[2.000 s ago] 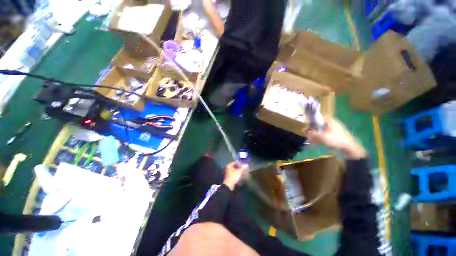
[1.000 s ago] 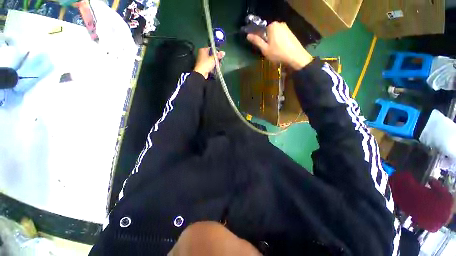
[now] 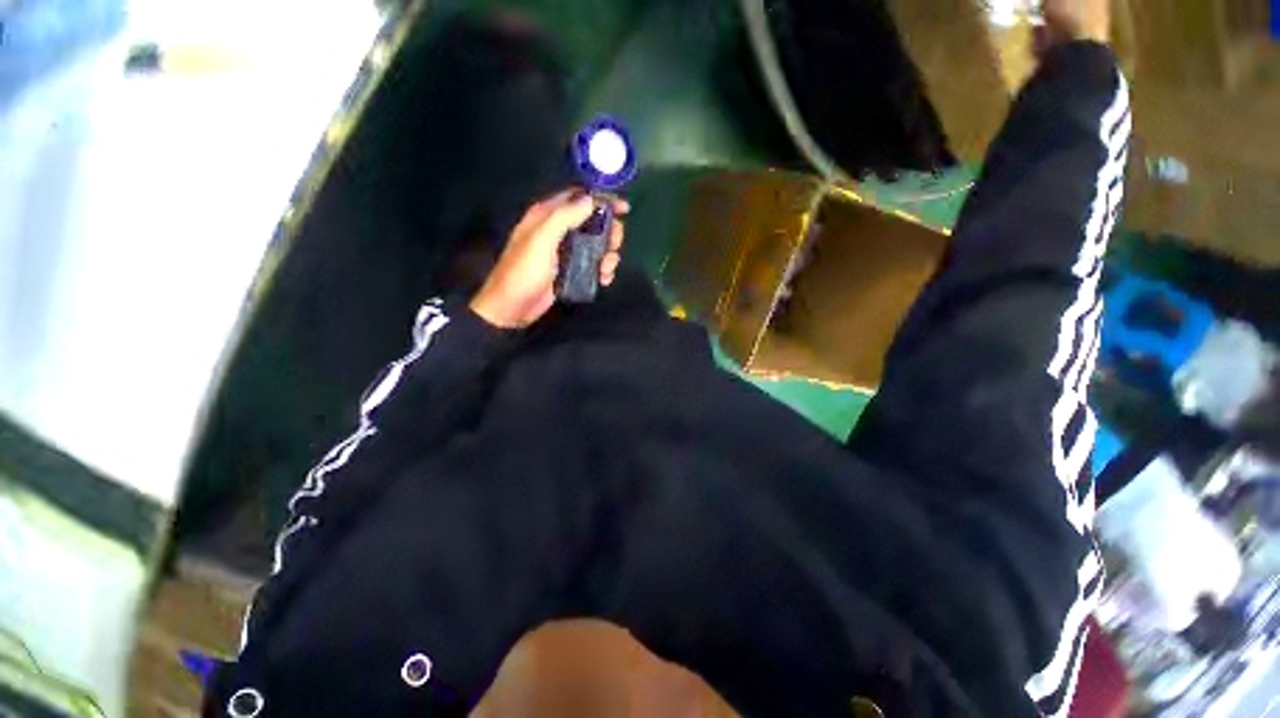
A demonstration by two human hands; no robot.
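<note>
My left hand is closed around the dark handle of a handheld fan in front of my lap. The fan is upright, with its purple-blue ring and pale centre disc facing me. My right hand is at the top right edge, mostly cut off by the frame. A blurred silvery-white thing shows beside it; whether the hand holds it I cannot tell.
An open brown carton stands on the green floor right of my knees. A pale hose curves above it. A white-covered bench is at left. Blue stools and a maroon thing are at right.
My right hand has moved from beside the fan, up and right to the frame's edge. The dark-and-silver tool it held is no longer clearly visible. My left hand still holds the fan.
</note>
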